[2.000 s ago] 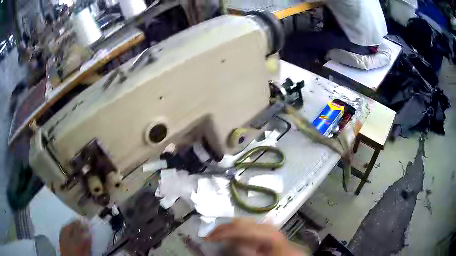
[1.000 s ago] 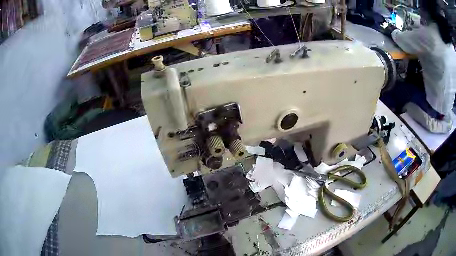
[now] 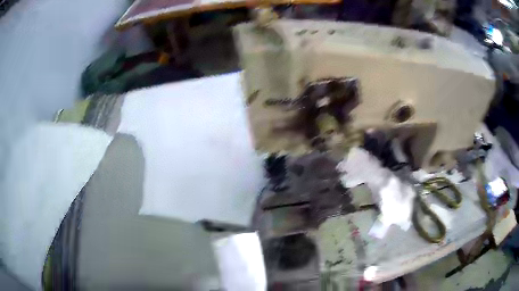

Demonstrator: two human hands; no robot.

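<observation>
A white shirt panel (image 3: 193,148) lies flat left of the needle area, its curved cut-out side facing left and its right edge at the presser foot (image 3: 276,170). A smaller white cloth piece (image 3: 242,261) shows at the bottom edge, in front of the panel. More white cloth (image 3: 45,193) lies at the far left over the plaid cloth (image 3: 71,227). The cream sewing machine (image 3: 370,85) stands behind, blurred. Neither my left hand nor my right hand can be made out in view.
Scissors (image 3: 429,219) with olive loop handles lie right of the machine bed beside white scraps (image 3: 392,196). A small blue and white box (image 3: 497,190) is at the right table end. A large pale blurred shape fills the upper left.
The view has shifted, so the machine sits further right and higher. The small white piece at the bottom edge was not visible before. My hands, seen two seconds ago, are gone.
</observation>
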